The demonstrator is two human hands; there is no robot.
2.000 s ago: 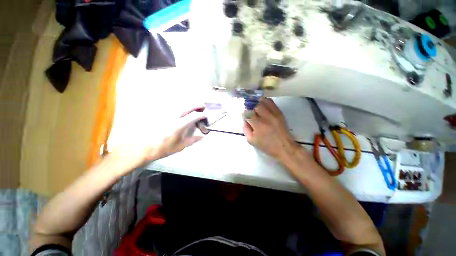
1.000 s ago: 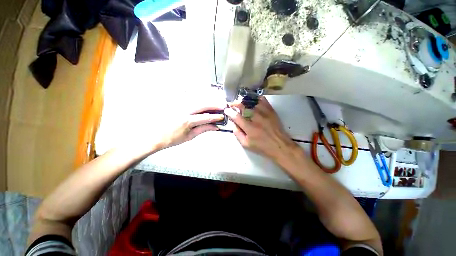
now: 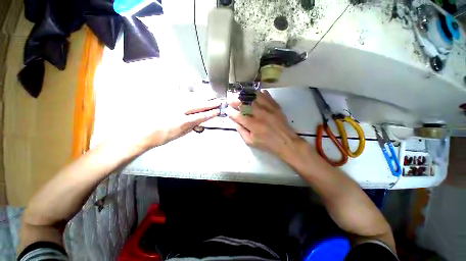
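My left hand (image 3: 176,125) lies low over the white machine bed, its fingertips at the left of the presser foot (image 3: 223,108). My right hand (image 3: 263,125) is at the right of the foot, fingers bent down beside the needle area. The work piece is hidden under the fingers and glare, so a grip cannot be made out. The large white, speckled sewing machine head (image 3: 317,56) stands above both hands. A thin dark needle thread (image 3: 198,46) runs down its left side.
Scissors (image 3: 340,140) with orange-red and yellow loops and blue-handled snips (image 3: 391,158) lie at right beside a small parts tray (image 3: 416,165). Dark shiny pieces (image 3: 139,41) lie at upper left near cardboard (image 3: 46,122). A blue tub (image 3: 327,249) is below.
My left hand has moved right to the presser foot, bringing a small dark piece that is now hidden. The right hand stays beside the foot. The view has shifted slightly.
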